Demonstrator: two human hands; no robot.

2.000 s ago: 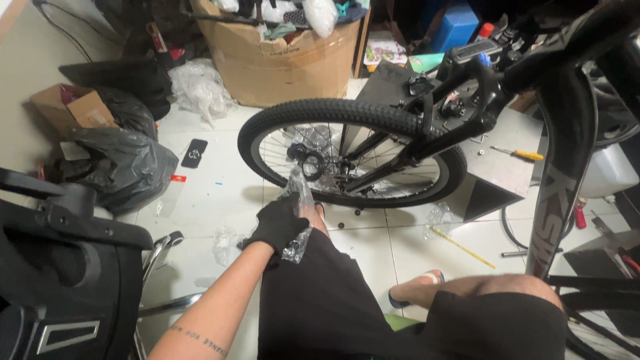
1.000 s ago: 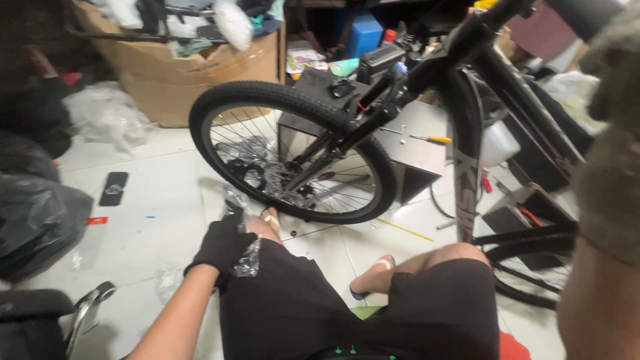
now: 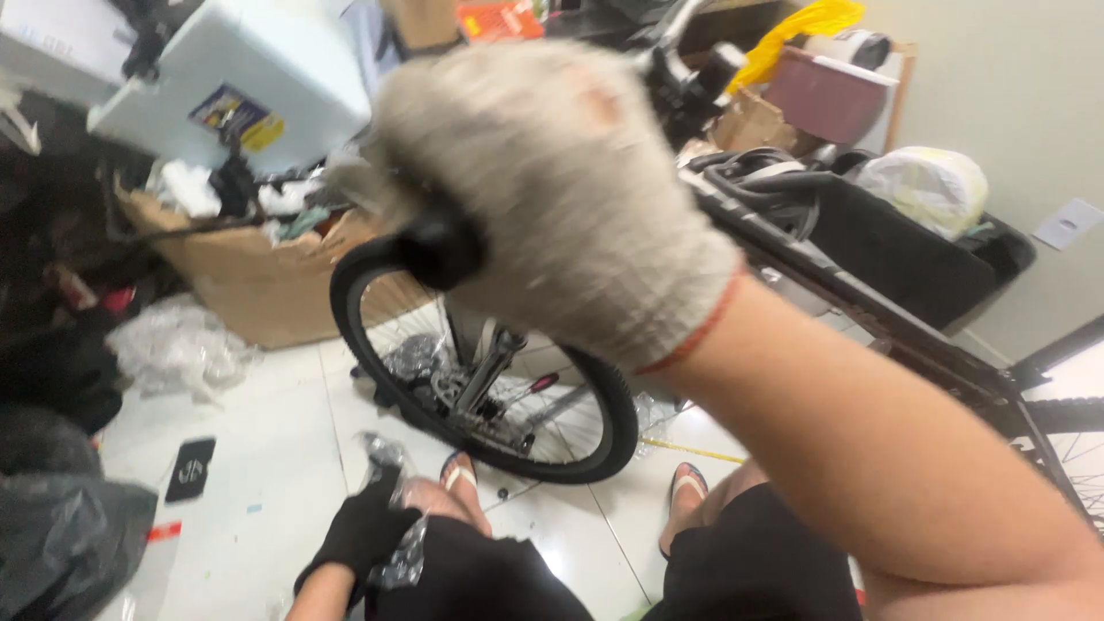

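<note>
My left hand (image 3: 366,526), in a black glove, holds crumpled clear plastic wrap (image 3: 404,552) above my knee. Large and blurred in the upper middle, my right hand (image 3: 552,190) wears a grey knit glove with a red cuff edge. Its fingers are closed around a black handlebar grip (image 3: 444,241), whose end pokes out at the left. Behind and below that hand stands the bicycle's front wheel (image 3: 617,414) with a black tire, spokes and fork. The dark bicycle frame (image 3: 828,272) runs to the right, partly hidden by my forearm.
A filled cardboard box (image 3: 250,285) stands behind the wheel, with a pale blue box (image 3: 233,78) above. On the tiled floor lie a black phone-like object (image 3: 190,470), clear plastic (image 3: 177,345) and a black bag (image 3: 69,517). A black bin (image 3: 914,250) stands at right.
My right hand, not seen two seconds ago, is now on the handlebar grip; a blurred part of that arm showed at right one second ago. The wheel has turned. My left hand still holds the plastic.
</note>
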